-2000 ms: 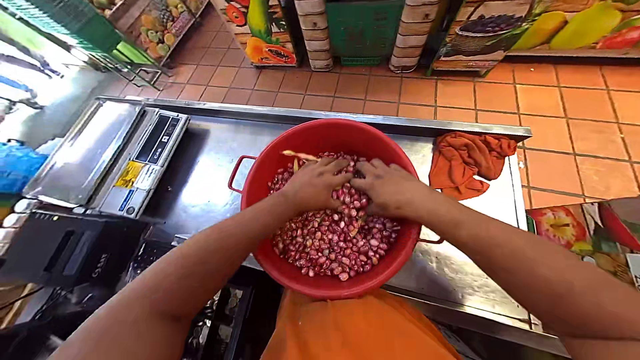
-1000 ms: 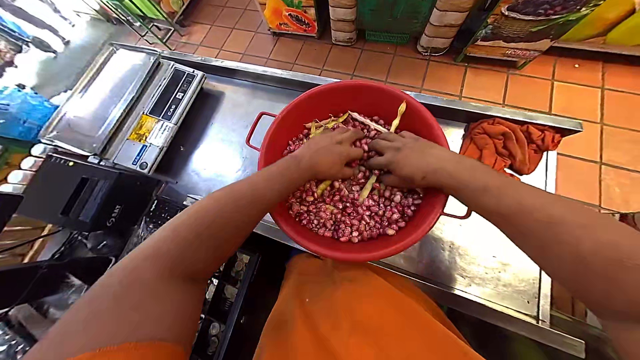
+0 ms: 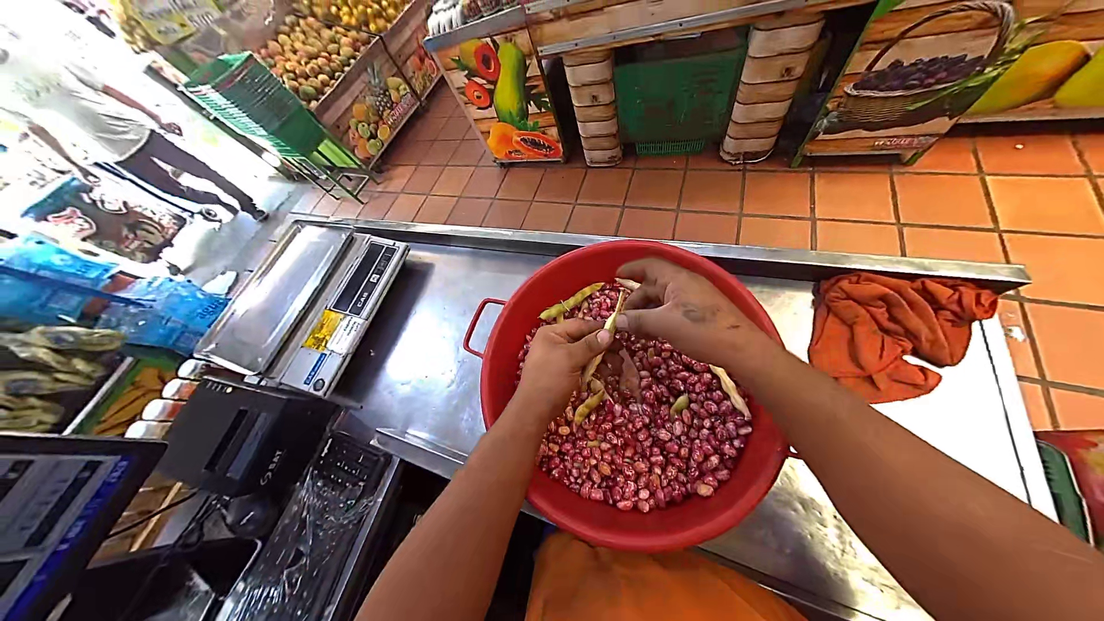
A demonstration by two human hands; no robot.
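A red plastic basin [image 3: 517, 362] with side handles stands on the steel counter, partly filled with speckled pink beans [image 3: 642, 466]. Above the beans, my left hand [image 3: 565, 354] pinches a yellowish bean pod [image 3: 613, 323] between thumb and fingers. My right hand [image 3: 681, 310] has its fingertips at the same pod, close to the left fingertips. Several other pods lie on the beans: a green-yellow one [image 3: 572, 301] at the upper left, a pale one [image 3: 731, 392] at the right and a short green one [image 3: 680, 404] near the middle.
Left of the basin is a steel weighing scale [image 3: 323, 310]; a black printer [image 3: 246, 440] and a keyboard [image 3: 332, 500] are nearer me. An orange cloth [image 3: 888, 332] lies on the counter at right. Beyond the tiled floor stand fruit displays [image 3: 315, 56]. A person [image 3: 121, 121] is at the upper left.
My hands have risen from among the beans and now hold a pod between them. Several pods show on the beans, where two seconds ago fewer were visible. The view has tilted up.
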